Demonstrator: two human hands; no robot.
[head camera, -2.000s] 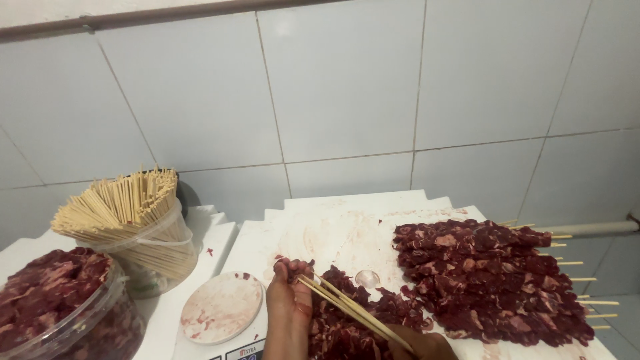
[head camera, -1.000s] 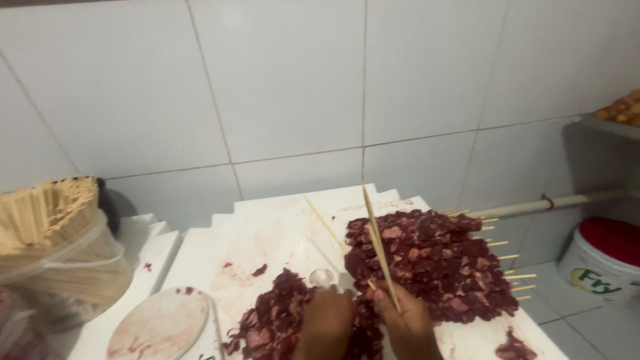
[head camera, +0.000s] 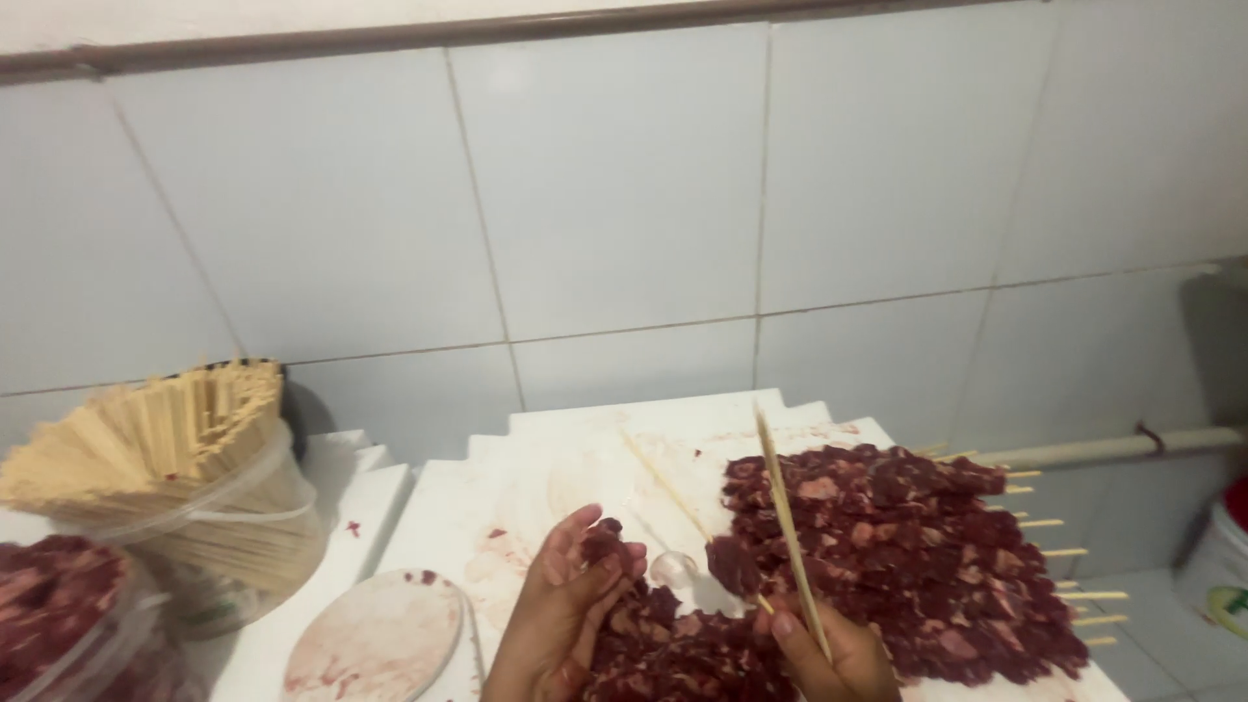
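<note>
My left hand (head camera: 561, 595), palm up, pinches a small piece of raw meat (head camera: 606, 541) above a pile of raw meat pieces (head camera: 682, 648) at the bottom centre. Several bamboo skewers (head camera: 785, 507) stand upright between the fingers of my right hand (head camera: 838, 648), which also holds a thinner skewer (head camera: 668, 483) slanting up to the left, with meat (head camera: 731, 565) threaded on it. Just right of that lie rows of skewered raw meat (head camera: 907, 556), touching each other, their stick ends pointing right. A small round pale object (head camera: 673, 568) sits between my hands.
The white board (head camera: 575, 448) carries red stains. At left stand a clear plastic bucket of bamboo skewers (head camera: 224, 517) and a tub of raw meat (head camera: 54, 609). A round white scale plate (head camera: 375, 634) lies near the board. A pipe (head camera: 1092, 450) and white bucket (head camera: 1214, 575) are at right.
One second ago my two hands were close together over the meat pile; now my left hand is raised apart at the left with a meat piece. The view has swung right, then back left.
</note>
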